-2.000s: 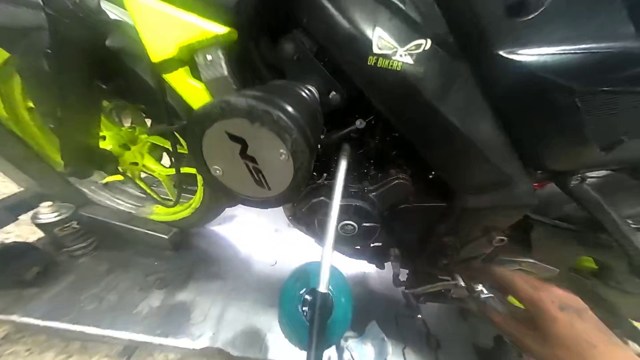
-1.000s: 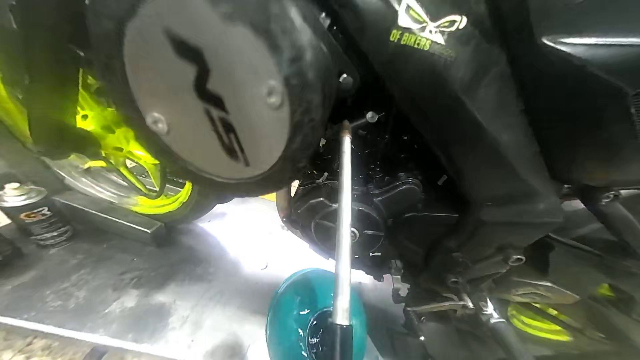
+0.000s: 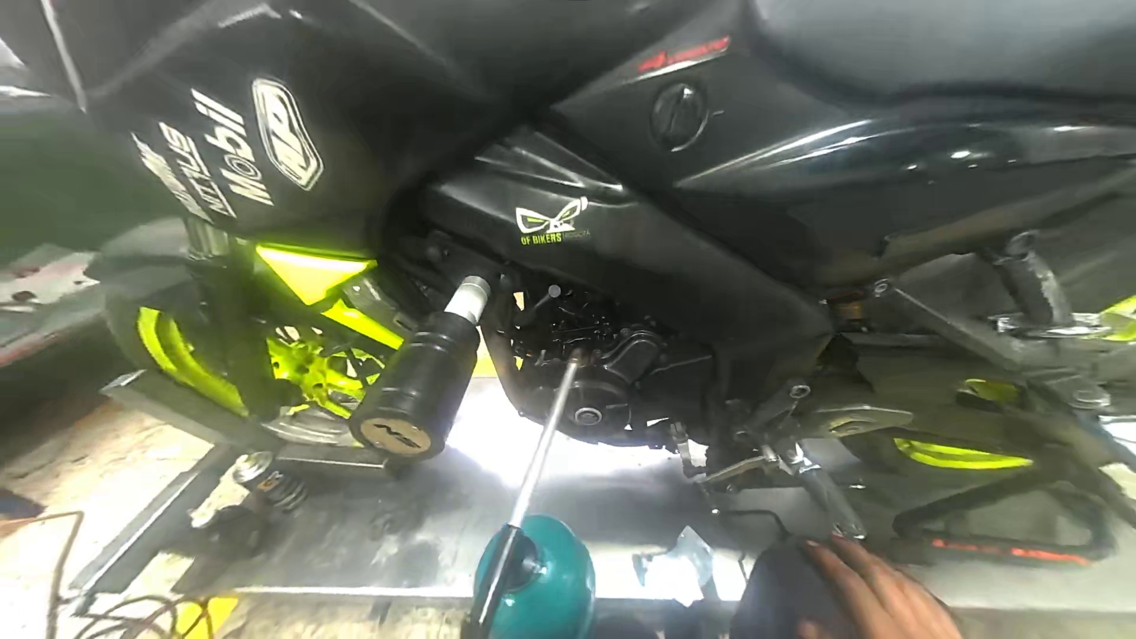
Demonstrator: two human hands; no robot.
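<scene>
A long metal wand [image 3: 541, 453] with a black lower end rises from the bottom edge. Its tip lies over the engine [image 3: 612, 382] of a black motorcycle [image 3: 577, 240]; contact cannot be told. Behind the black part sits a rounded teal container [image 3: 555, 577]; whether they are joined is unclear. My right hand [image 3: 879, 590], at the lower right, rests with its fingers over a dark rounded thing [image 3: 781, 590], possibly my knee. My left hand is out of view, and whatever holds the wand is hidden below the frame.
A black cylindrical crash protector [image 3: 417, 382] sticks out left of the engine. A spray can [image 3: 271, 479] lies tilted in view on the metal platform [image 3: 355, 524], near the neon-yellow front wheel [image 3: 319, 373]. Thin cables [image 3: 142, 617] lie at the lower left. Footrest parts [image 3: 799, 461] project at the right.
The view has pulled back and shows more of the motorcycle. My right hand, near the footrest two seconds ago and out of view one second ago, is now on the dark rounded thing.
</scene>
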